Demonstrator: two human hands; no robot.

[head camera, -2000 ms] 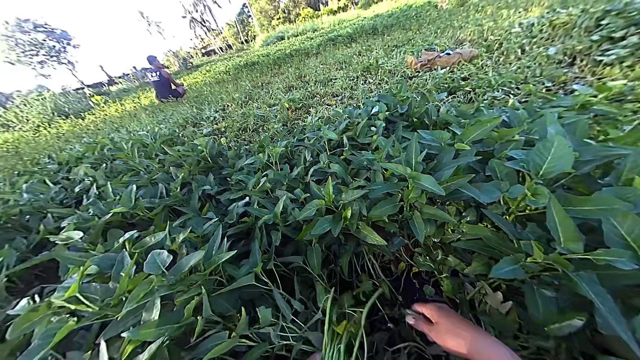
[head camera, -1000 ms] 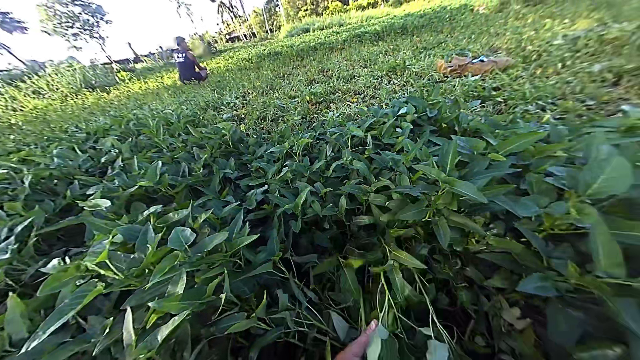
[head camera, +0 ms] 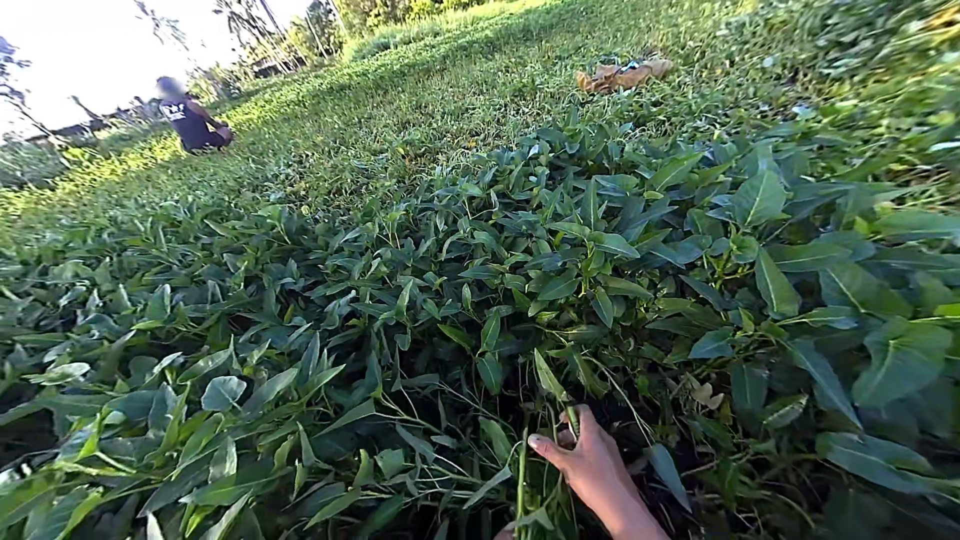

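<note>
My right hand (head camera: 596, 469) reaches in from the bottom edge, right of centre. Its fingers curl round a leafy green stem (head camera: 573, 421), while the thumb points left towards upright pale green stems (head camera: 522, 480). A sliver of skin at the bottom edge, beside the base of those stems, looks like part of my left hand (head camera: 505, 534); its fingers are out of sight. Dense plants with arrow-shaped leaves, which look like water spinach (head camera: 465, 277), surround both hands. Dark shaded gaps show among the stems near my right hand.
A person (head camera: 191, 120) in a dark top is low in the lighter green growth at the upper left. A crumpled brown item (head camera: 624, 76), its kind unclear, lies on the low growth at the upper right. Trees (head camera: 259, 34) stand along the far edge.
My right hand, only partly in view at the bottom edge one second ago, now reaches farther up among the plants. The pale stems at bottom centre also stood in view two seconds ago.
</note>
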